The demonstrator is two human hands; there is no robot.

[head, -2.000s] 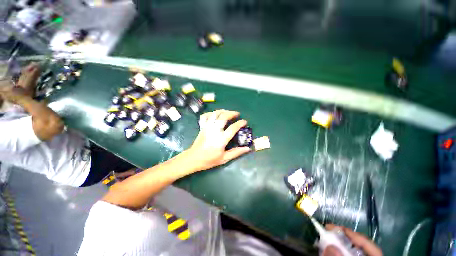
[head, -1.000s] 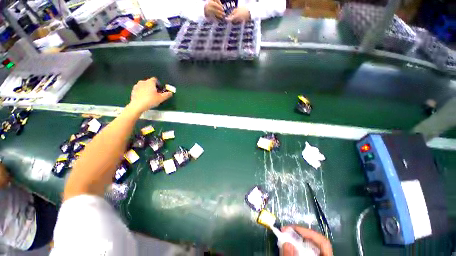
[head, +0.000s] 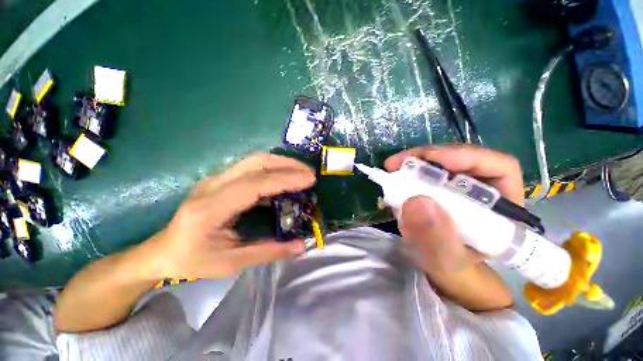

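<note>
My right hand (head: 451, 211) is shut on the white dispensing syringe (head: 479, 222), whose tip points left, close to the battery of a device on the bench. That device has a dark housing with an exposed circuit board (head: 308, 125) and a white battery with a yellow edge (head: 339, 161). My left hand (head: 218, 218) holds a second black device (head: 292, 213) near my body, between thumb and fingers, its yellow-edged battery (head: 317, 231) hanging at its right side. An orange-yellow cap (head: 571, 275) is at the syringe's back end.
Several devices with batteries (head: 67, 156) lie on the green bench (head: 197, 84) at the left. Black tweezers (head: 448, 92) lie at the upper right. A blue controller (head: 608, 77) with a gauge and a clear hose (head: 541, 113) stand at the right. The bench's front edge runs below my hands.
The view has tilted down to the near bench. My left hand has come back from the far side of the pale rail and now holds a device near my body. My right hand still holds the syringe.
</note>
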